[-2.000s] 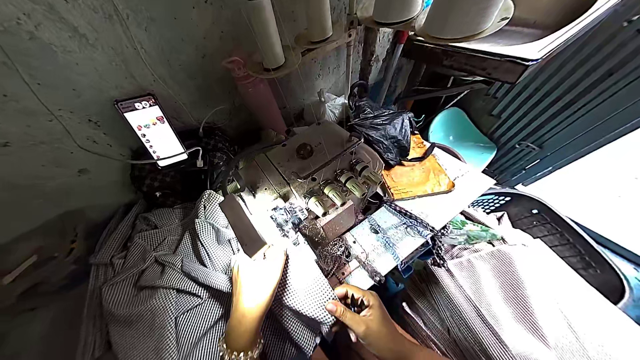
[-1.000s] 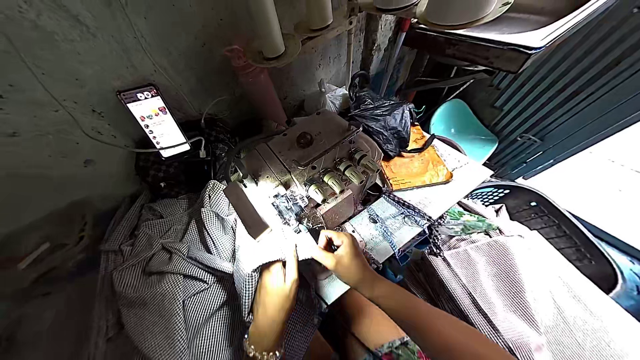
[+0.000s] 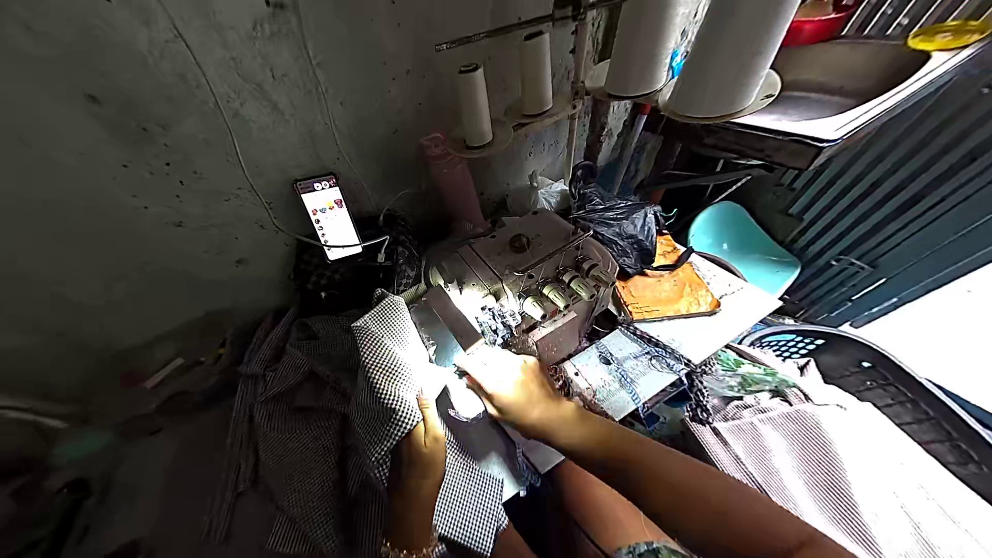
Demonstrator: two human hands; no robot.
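A serger sewing machine [image 3: 527, 263] with several tension dials stands in the middle, its needle area brightly lit. My left hand [image 3: 425, 442] grips black-and-white checked fabric [image 3: 384, 364] in front and left of the machine. Part of that fabric hangs below the hand over the table edge. My right hand [image 3: 511, 387] reaches across to the lit sewing bed, its fingers curled at the fabric's edge beside the needle area. A small dark thing shows at its fingertips; what it is cannot be told.
A lit phone [image 3: 329, 217] on a cable leans at the wall. Thread cones [image 3: 474, 105] stand above. Right of the machine are a black plastic bag [image 3: 616, 225], an orange pouch [image 3: 670, 291], a teal plastic chair [image 3: 744, 244] and a black basket [image 3: 883, 387] beside striped fabric [image 3: 837, 449].
My right hand has moved from the front of the fabric up to the lit sewing bed. The checked fabric is lifted and bunched at my left hand. The view has shifted.
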